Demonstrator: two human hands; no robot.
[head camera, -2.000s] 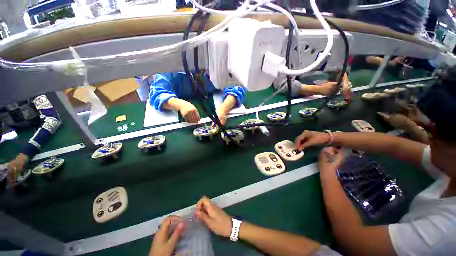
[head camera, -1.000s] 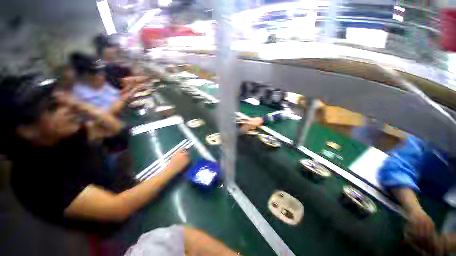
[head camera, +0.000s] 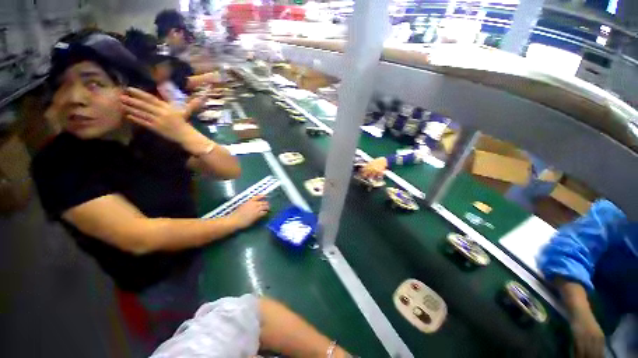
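Note:
Neither of my hands is in view. A forearm of mine with a light sleeve shows at the bottom edge, a thin bracelet at its wrist; the hand is cut off. A flat cream cover with dark round spots, an oval and a grille patch lies on the near side of the dark belt, nearest in front of me. Nothing touches it. Two more flat covers lie farther up the belt, one whole and one partly behind the metal post. The part sheet is out of the picture.
Wired housing halves stand along the belt's far side. A pale upright post rises beside a blue bin of small white pieces. A person in black sits left, one hand by a white strip. A blue sleeve is at right.
My view has swung left, away from my hands and the sheet, which showed two seconds ago. The person in black has turned and now holds one hand raised beside the face.

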